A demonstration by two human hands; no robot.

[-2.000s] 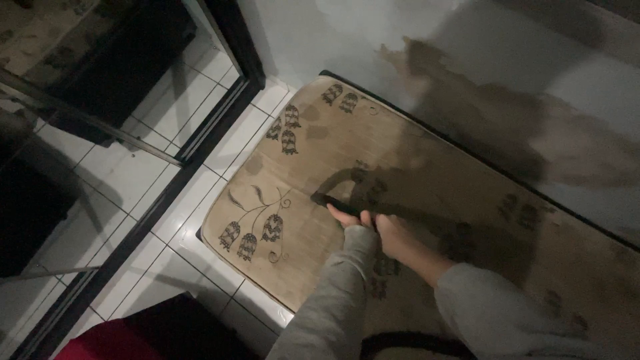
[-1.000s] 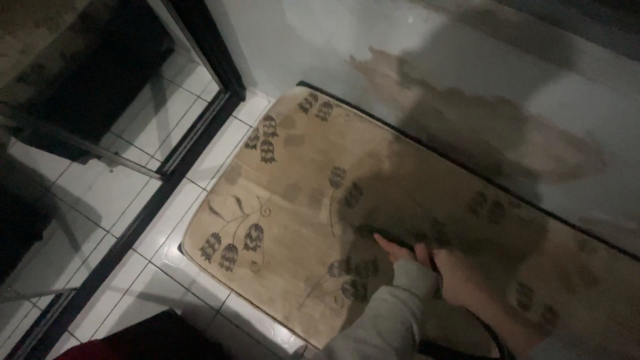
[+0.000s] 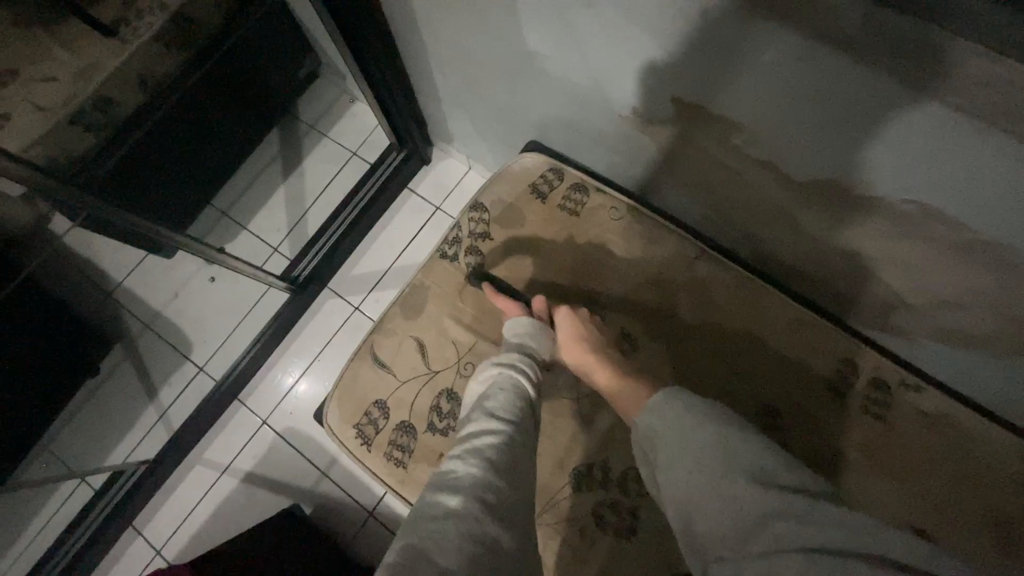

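A beige mattress (image 3: 496, 320) printed with dark flowers lies diagonally across the view, with dark damp-looking patches on its right part. My left hand (image 3: 512, 304) and my right hand (image 3: 580, 340) are close together on a dark, narrow handle-like tool (image 3: 500, 286), whose far tip is at the mattress near the upper flower print. The left hand is nearer that tip, its index finger stretched along the tool, and the right grips behind it. Grey sleeves cover both forearms. What the tool is, I cannot tell; a dark hose-like shape showed below my hands earlier.
A grey wall (image 3: 512, 88) with a large brown stain runs along the mattress's far side. White floor tiles (image 3: 320, 352) border its left end. A dark-framed sliding mirror door (image 3: 216, 256) stands left. A black and red item (image 3: 272, 544) lies at the bottom.
Between one second ago and now, both hands and the tool have moved up and left over the mattress, from its middle toward the upper-left flowers. The view has shifted somewhat.
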